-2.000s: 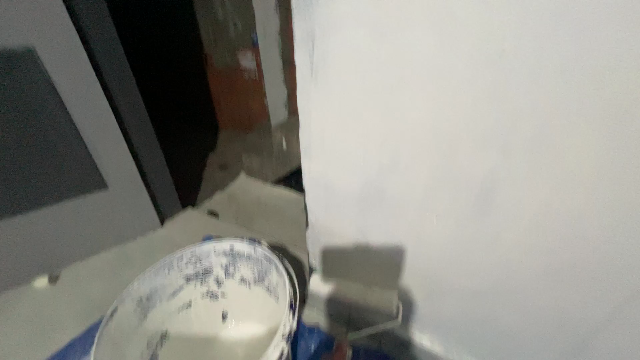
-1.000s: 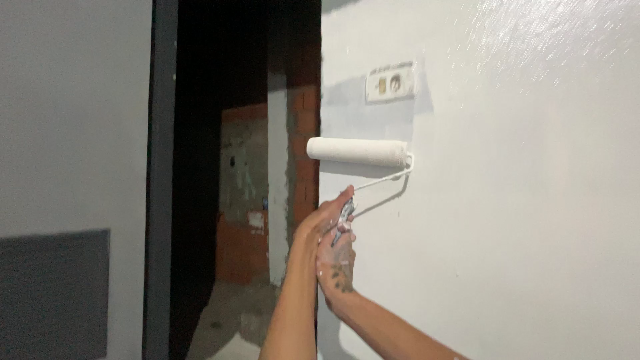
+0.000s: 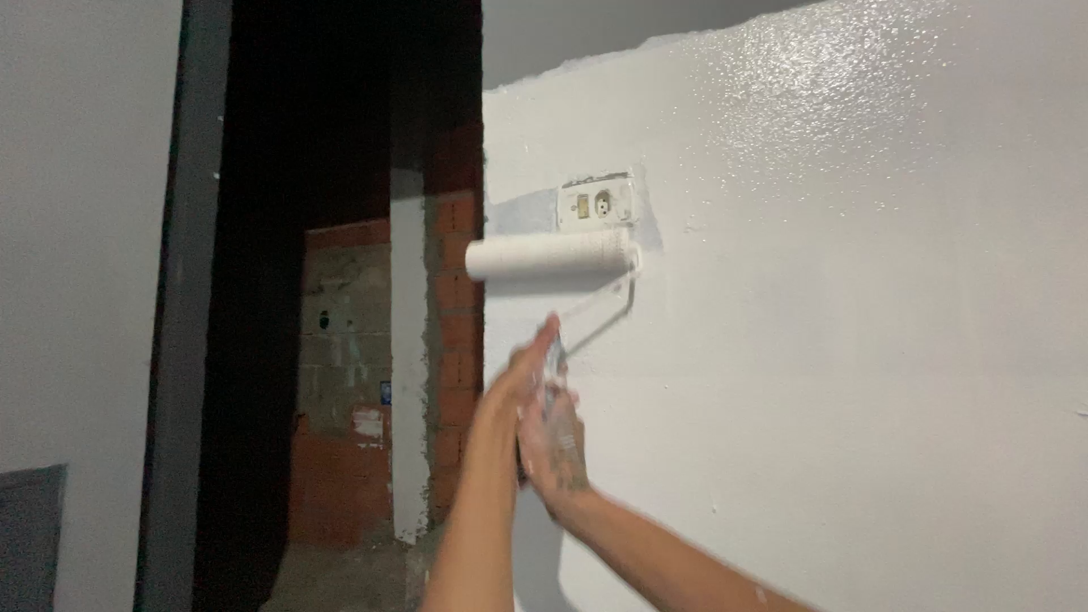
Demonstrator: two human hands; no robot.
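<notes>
Both my hands are on the handle of a paint roller (image 3: 552, 255), whose white cover lies level against the wall (image 3: 807, 382), just below a socket and switch plate (image 3: 597, 202). My left hand (image 3: 531, 361) is higher on the handle, with a finger pointing up along it. Lower down, my right hand (image 3: 557, 442) wraps the handle; both hands are blurred. White paint covers most of the wall, shiny and wet at the upper right. Greyer patches show beside the plate, and a grey band runs above the paint's ragged top edge.
At the roller's left end is the wall's vertical edge, with a dark doorway (image 3: 263, 280) beyond it. Inside it stand bare red bricks (image 3: 456, 340) and a pale post (image 3: 409, 357). A grey door frame (image 3: 183, 340) borders the doorway on the left.
Two seconds ago the roller was low beside a paint bucket, which is now out of view. Since one second ago it has stayed on the wall below the socket plate, both hands on it. The view has tilted up.
</notes>
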